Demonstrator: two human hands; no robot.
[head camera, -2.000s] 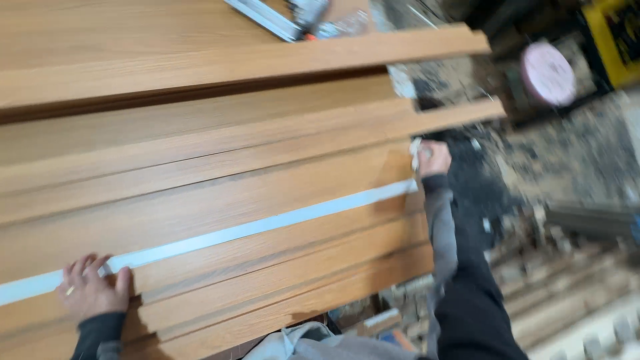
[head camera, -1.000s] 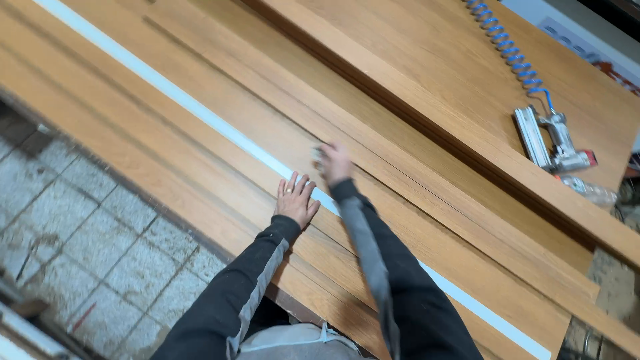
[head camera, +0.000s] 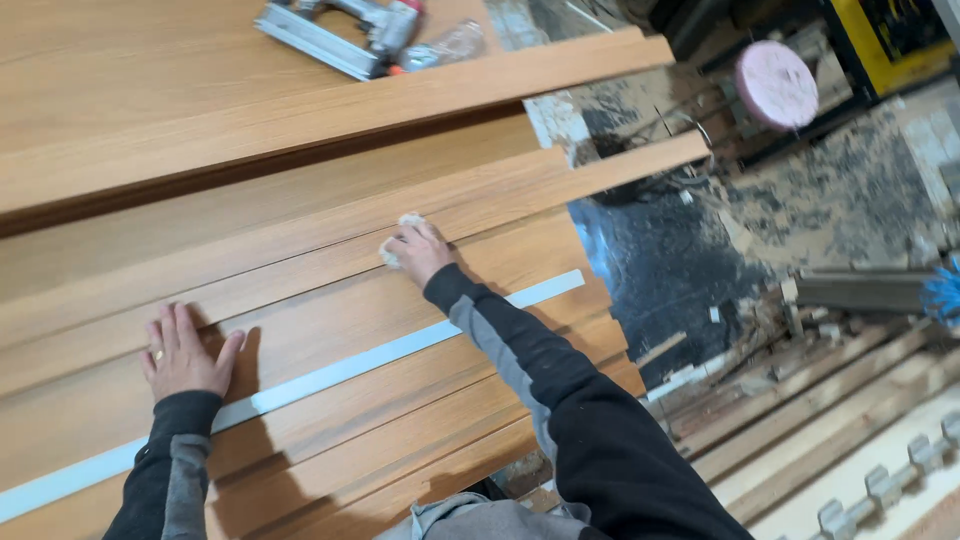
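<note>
Several wood-grain boards lie side by side across the view. My left hand, with a ring on one finger, rests flat with spread fingers on a narrow board at the left and holds nothing. At the centre my right hand grips a crumpled whitish cloth or wad against a narrow wooden strip, whose right end juts past the boards. A pale white-blue strip runs diagonally over the boards, passing under both forearms.
A pneumatic nailer and a clear plastic bottle lie on the upper panel. On the right are a round pink object, a yellow-framed object, wooden slats and a littered floor with a black sheet.
The view has swung back toward the boards' right ends. My right hand has left the pale strip and is now on the narrow wooden strip; my left hand also rests above the pale strip.
</note>
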